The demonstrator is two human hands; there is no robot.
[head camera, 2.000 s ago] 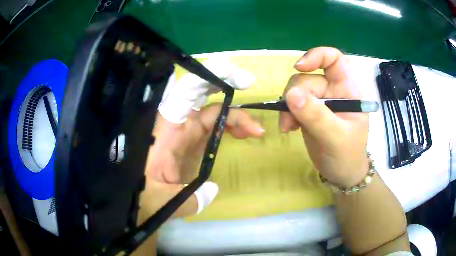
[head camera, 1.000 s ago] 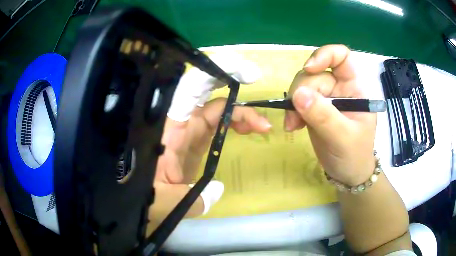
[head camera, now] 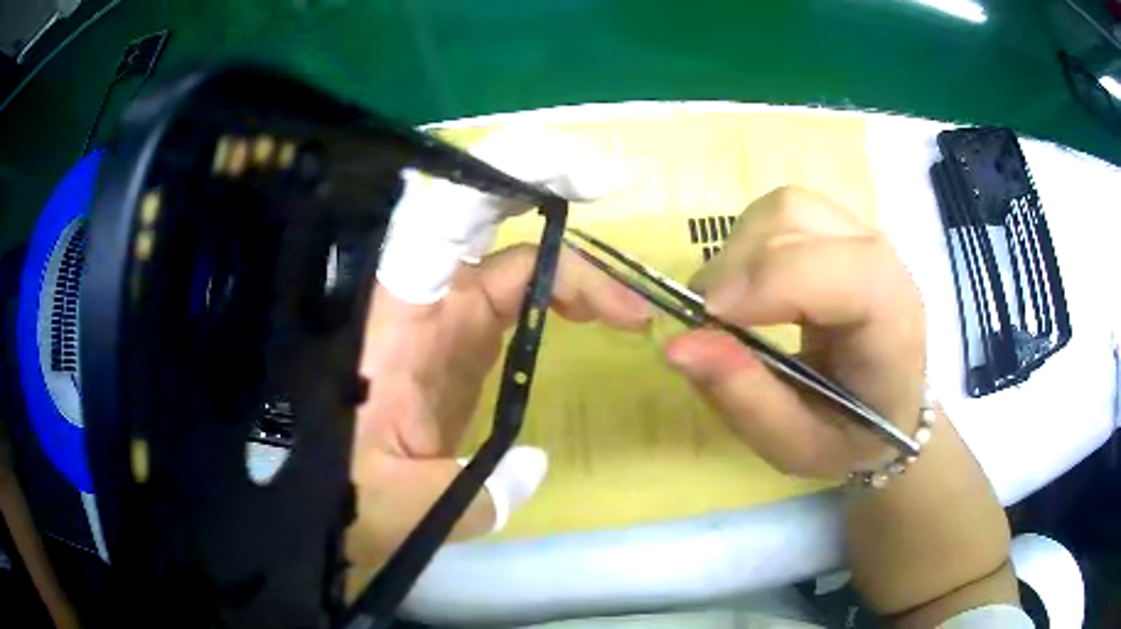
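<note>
A black phone middle frame [head camera: 234, 356] looms large at the left, close to the camera, tilted. My left hand [head camera: 449, 332], with white finger cots, is behind it and holds it by its edges; the frame hides part of the hand. My right hand [head camera: 799, 332], bare, holds the tweezers [head camera: 738, 334] slanting down to the right. Their tips are slightly apart, at the inner side of the frame's short end rail. I cannot tell if they hold a pad. Small black adhesive pads [head camera: 711, 230] show on the yellow release paper [head camera: 652, 455], partly behind my right hand.
Stacked black frames [head camera: 998, 258] lie at the right on the white wrapped surface [head camera: 1082, 332]. A blue roll [head camera: 47, 424] is at the left, partly hidden by the held frame, with a black ladder-like strip inside. The green conveyor [head camera: 590, 49] runs behind, with another frame at its left.
My right hand has lowered and turned; the tweezers now slant instead of lying level. The pads on the paper have come into view. The held frame has shifted slightly left.
</note>
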